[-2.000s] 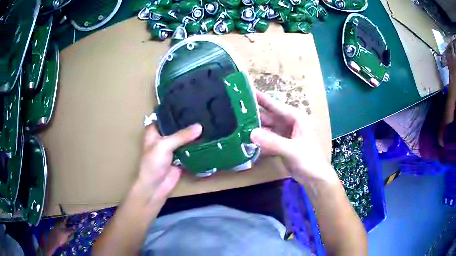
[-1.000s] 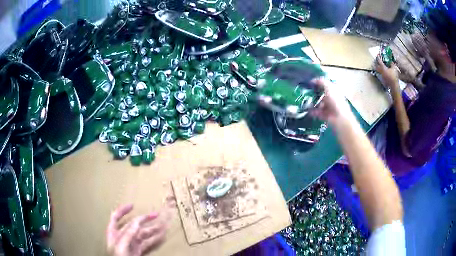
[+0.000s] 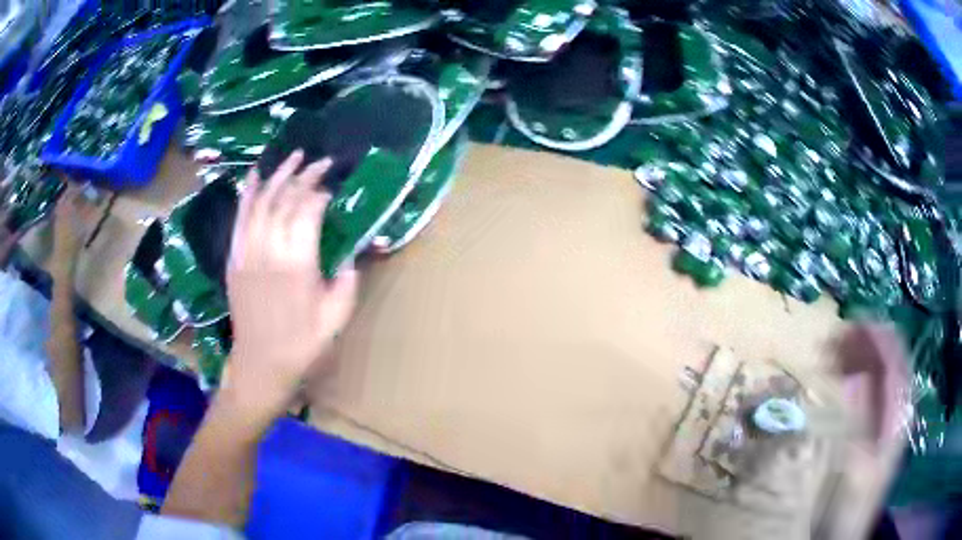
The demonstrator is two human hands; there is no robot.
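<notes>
My left hand point(image 3: 280, 264) is over the stacked green oval bodies at the left, its fingers spread and extended in front of a body point(image 3: 369, 195) with a dark recess and pale rim. Whether the fingertips touch it is unclear. My right hand point(image 3: 876, 390) is strongly blurred near the right edge, beside the glue board; its fingers cannot be made out. The small whitish glue dish point(image 3: 778, 415) sits on the stained brown glue board point(image 3: 717, 422).
A tan cardboard mat point(image 3: 506, 316) covers the bench. More bodies point(image 3: 575, 90) lie at the back. A heap of small green-and-silver trim pieces point(image 3: 760, 200) is at the right. Blue crates point(image 3: 316, 485) are below the edge and at upper left. Another person's arm point(image 3: 65, 316) is at far left.
The view has swung left. The body my right hand carried a second ago is no longer seen in it. My left hand has moved from over the mat to the left stack.
</notes>
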